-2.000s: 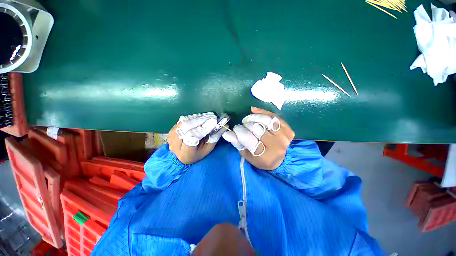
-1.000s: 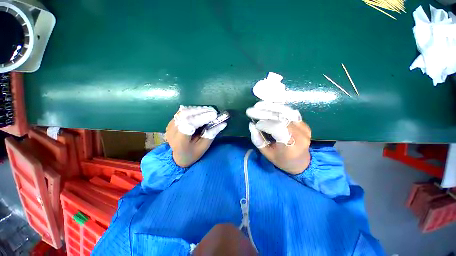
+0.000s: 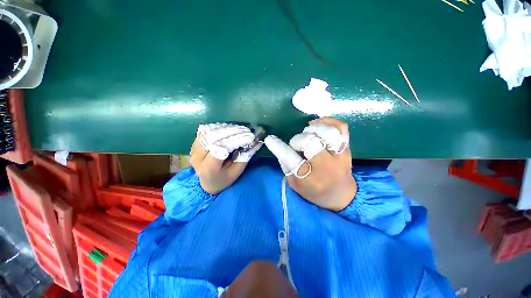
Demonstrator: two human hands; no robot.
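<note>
My left hand [image 3: 224,152], with white finger cots, holds a small dark, silvery part [image 3: 257,135] between its fingertips at the bench's front edge. The part is mostly hidden by the fingers. My right hand [image 3: 317,160], also in finger cots, is just right of it with the index finger pointing at the part. The pale tip of a toothpick [image 3: 262,142] shows between that fingertip and the part; the rest of it is hidden. A white wipe [image 3: 312,97] lies on the bench beyond my right hand. Two loose toothpicks [image 3: 393,92] lie to its right.
The green bench [image 3: 174,52] spans the view. A crumpled wipe pile [image 3: 509,43] is at the right, with the toothpick pile [image 3: 460,3] cut off at the top. A round-topped device [image 3: 23,46] stands far left. Red crates [image 3: 43,218] are below left, more crates [image 3: 505,230] below right.
My right hand first drew back from the part, fingers curled, then came back to it with the index finger extended. My left hand has kept hold of the part. The view has shifted slightly.
</note>
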